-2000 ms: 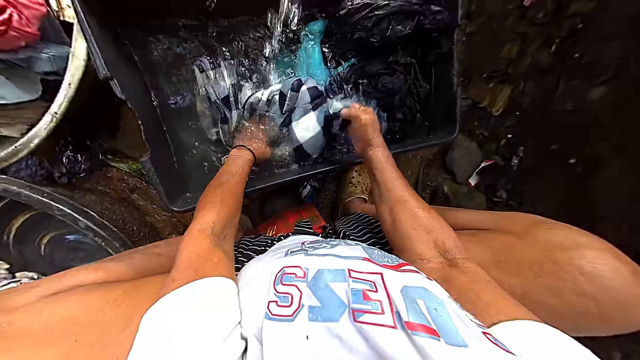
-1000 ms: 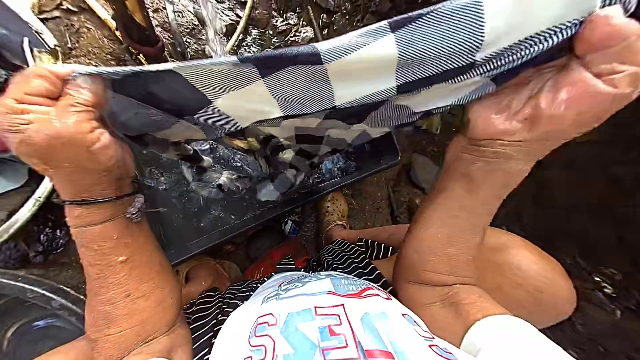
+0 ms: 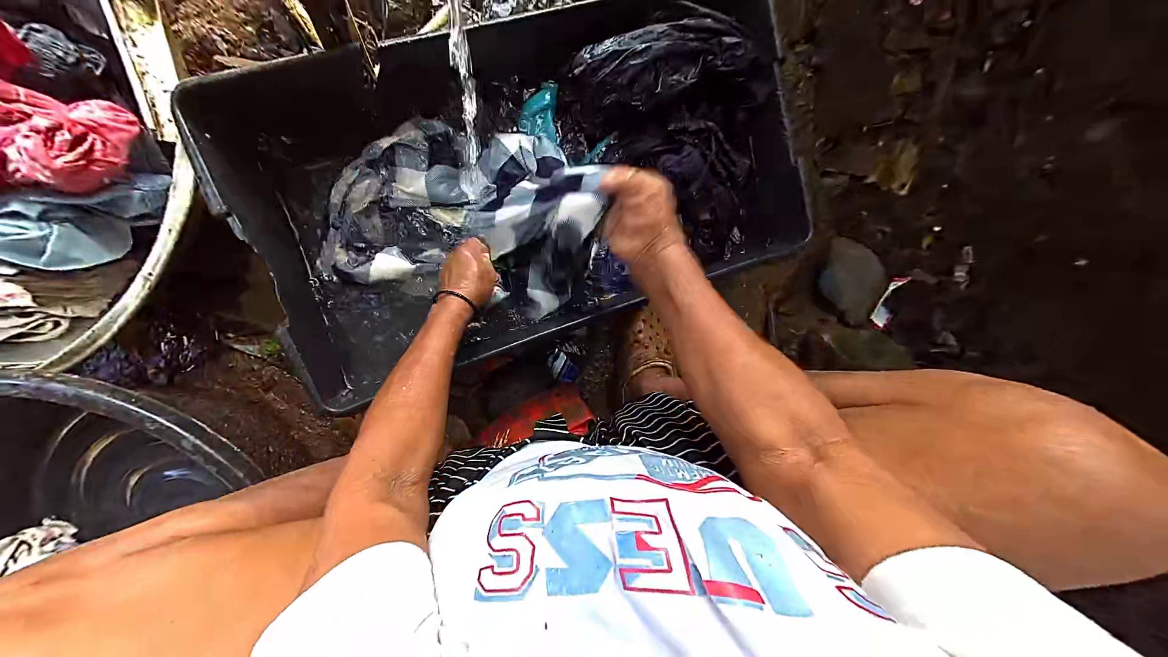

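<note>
A wet blue-and-white checked cloth lies bunched in a black plastic tub, under a stream of falling water. My right hand, somewhat blurred, grips the cloth's right end at the tub's near right part. Lower and further left, my left hand is closed at the cloth's near edge, with part of the cloth beside its fingers. Behind my right hand, dark wet clothes fill the tub's right side. A teal cloth shows between them and the checked cloth.
At the left, a round basin with a pale rim holds red, blue and beige clothes. Nearer stands a dark round tub. A grey stone lies on the muddy ground to the right. My foot in a perforated clog is by the tub's near edge.
A second ago both hands held the checked cloth stretched wide, raised near the camera. Now the hands are lower and closer together, and the cloth is bunched in the tub.
</note>
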